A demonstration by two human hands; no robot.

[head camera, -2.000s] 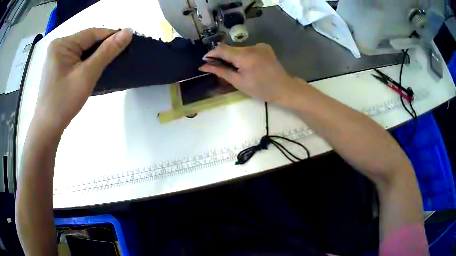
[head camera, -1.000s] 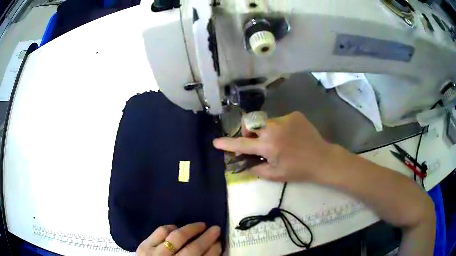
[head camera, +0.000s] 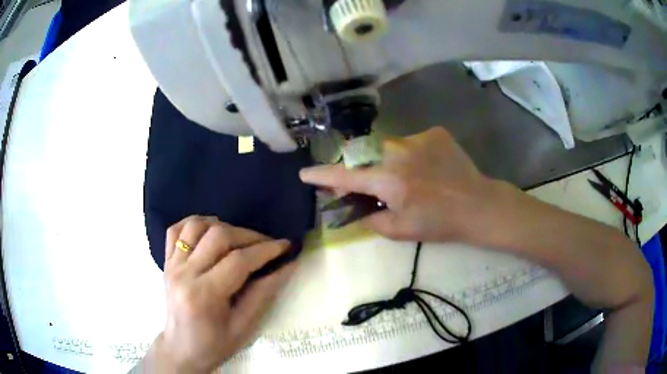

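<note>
A dark navy fabric panel (head camera: pixel 219 179) lies flat on the white table, its upper part under the sewing machine head (head camera: pixel 212 66). A small pale yellow sticker (head camera: pixel 246 144) is on it. My left hand (head camera: pixel 219 281), with a ring, rests on the panel's near edge, fingers bent, thumb and fingertips at the lower right corner. My right hand (head camera: pixel 417 190) has its index finger at the panel's right edge beside the needle area. It holds dark thread snips (head camera: pixel 352 210) in the palm, blades pointing left. The needle tip is hidden behind the head.
A knotted black cord (head camera: pixel 404 296) lies near the printed ruler (head camera: pixel 483 296) at the front edge. Red-handled snips (head camera: pixel 618 199) lie at the right. A white cloth (head camera: pixel 537 95) is behind the grey bed (head camera: pixel 439 98). Yellow tape (head camera: pixel 351 235) shows under my right hand.
The panel has moved away from me, further under the machine head. My left hand has come up with it from the table's front edge. My right hand stays beside the needle area with the snips.
</note>
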